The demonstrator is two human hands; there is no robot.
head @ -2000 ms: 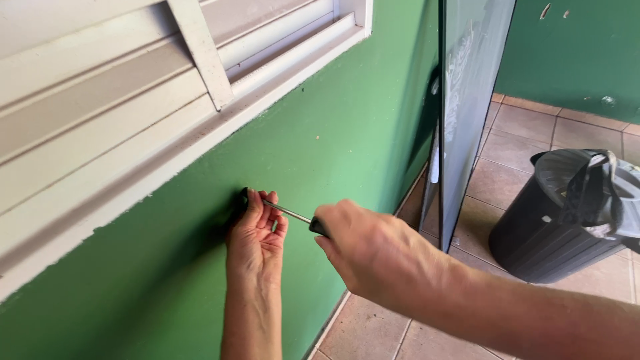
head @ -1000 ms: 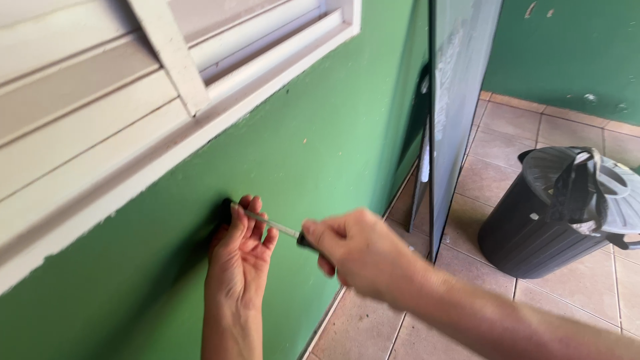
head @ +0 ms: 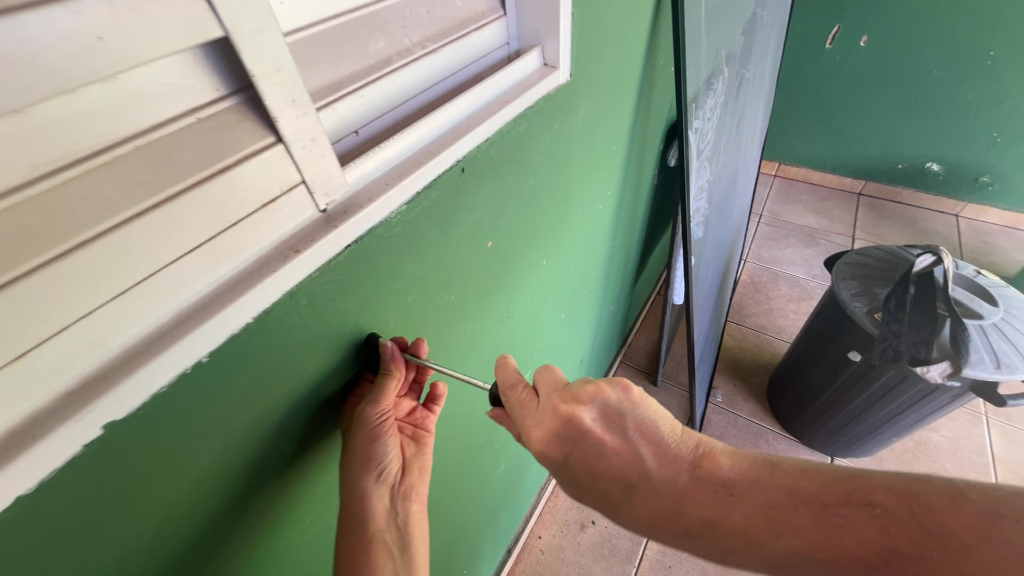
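Observation:
A small black fitting [head: 372,353] sits against the green wall [head: 480,304] below the window. My left hand [head: 398,400] pinches it between thumb and fingers, palm turned up, close beside the tip of a screwdriver [head: 448,372]. My right hand [head: 592,428] is closed around the screwdriver's black handle, most of which is hidden in the palm. The metal shaft runs leftward from that handle to the fitting, passing by the left fingertips. Its very tip and any screw there are hidden by the fingers.
A white louvred window [head: 160,160] with a protruding frame is above the hands. Dark-framed glass panels [head: 732,184] lean at the right of the wall. Beyond them, a dark plastic bin [head: 856,360] with a grey lid and a black strap stands on the tiled floor [head: 592,536].
Both hands keep their places at the fitting and the screwdriver. The right hand's grip on the handle has shifted, its fingers and knuckles now turned differently.

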